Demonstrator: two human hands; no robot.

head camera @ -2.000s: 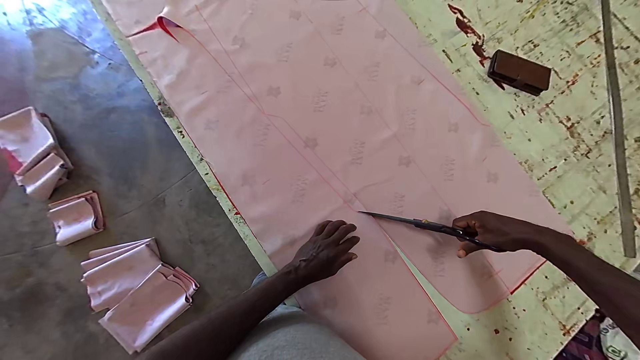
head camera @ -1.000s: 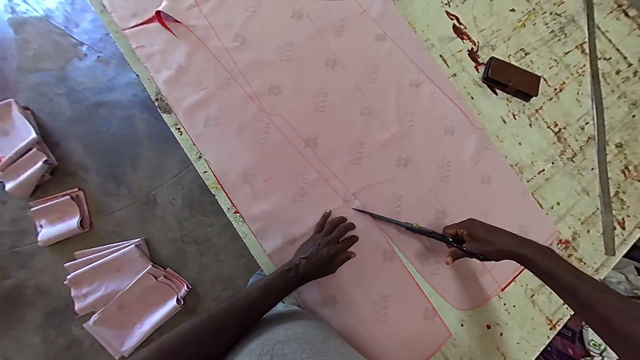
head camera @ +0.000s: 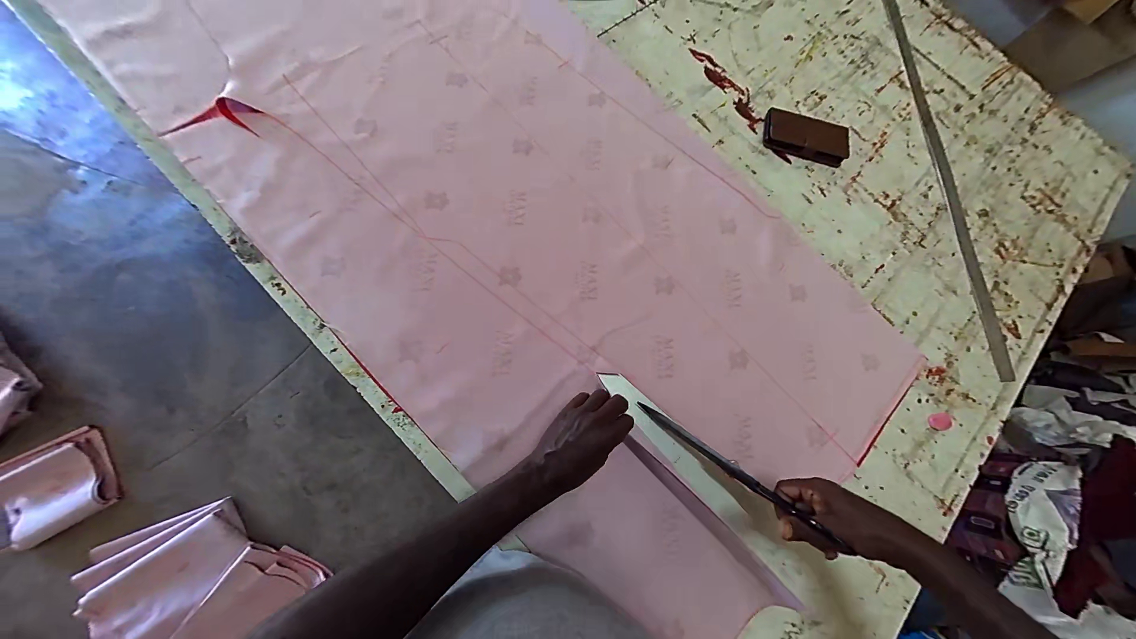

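Pink printed fabric (head camera: 532, 222), marked with red lines, lies across the table with a cut slit running up from its near edge. My left hand (head camera: 590, 435) has its fingers bent on the cut edge of the near flap, just left of the slit's end; whether it pinches the cloth is partly hidden. In my right hand (head camera: 812, 515) is a pair of dark long-bladed scissors (head camera: 701, 451), with the blades together and the tip over the opening, right of my left hand. A red-edged gap (head camera: 232, 108) shows in the cloth at upper left.
A brown block-like object (head camera: 806, 137) and a long metal ruler (head camera: 950, 191) lie on the stained table (head camera: 887, 231). Folded pink fabric pieces (head camera: 169, 568) are on the floor at left. Scraps and bags (head camera: 1047, 515) lie beyond the table's right edge.
The scissors' blades have left the end of the cut and moved back to the right. My left hand has moved up to the slit, which is wider, and its fingers have curled. The view has shifted.
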